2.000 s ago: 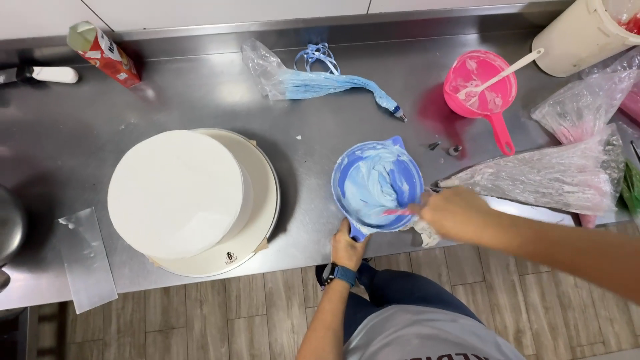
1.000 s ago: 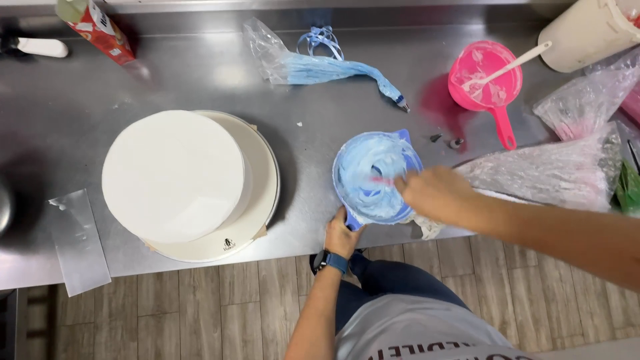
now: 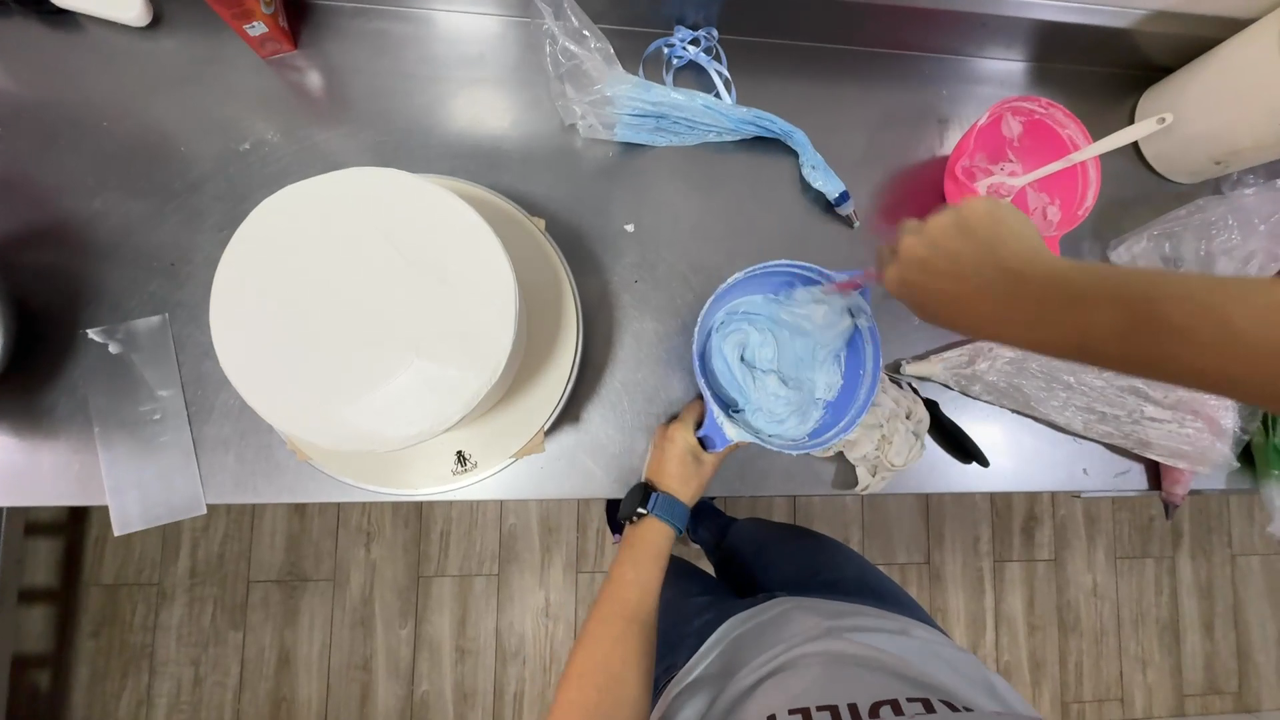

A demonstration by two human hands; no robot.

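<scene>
A blue plastic bowl [image 3: 862,385] with light-blue frosting [image 3: 775,360] stands near the bench's front edge. My left hand [image 3: 685,455], below a wristwatch, grips its handle at the lower left. My right hand [image 3: 965,262], slightly blurred, is closed on a pink utensil [image 3: 853,284] at the bowl's upper right rim; its far end is hard to make out against the frosting. Left of the bowl, a round white frosted cake [image 3: 365,310] sits off-centre on a cream round board [image 3: 548,330]. A piping bag of blue frosting [image 3: 700,112] with a metal tip lies behind the bowl.
A pink bowl [image 3: 1075,150] holds a white spatula [image 3: 1100,145], beside a large cream container [image 3: 1215,100]. Filled piping bags [image 3: 1090,395] lie at right. A crumpled cloth [image 3: 885,440] and black-handled tool [image 3: 955,432] are beside the blue bowl. A clear plastic sheet [image 3: 150,430] overhangs the front edge at left.
My right hand has moved from over the frosting to the bowl's upper right rim, with the pink utensil still in it. My left hand has stayed on the bowl's handle.
</scene>
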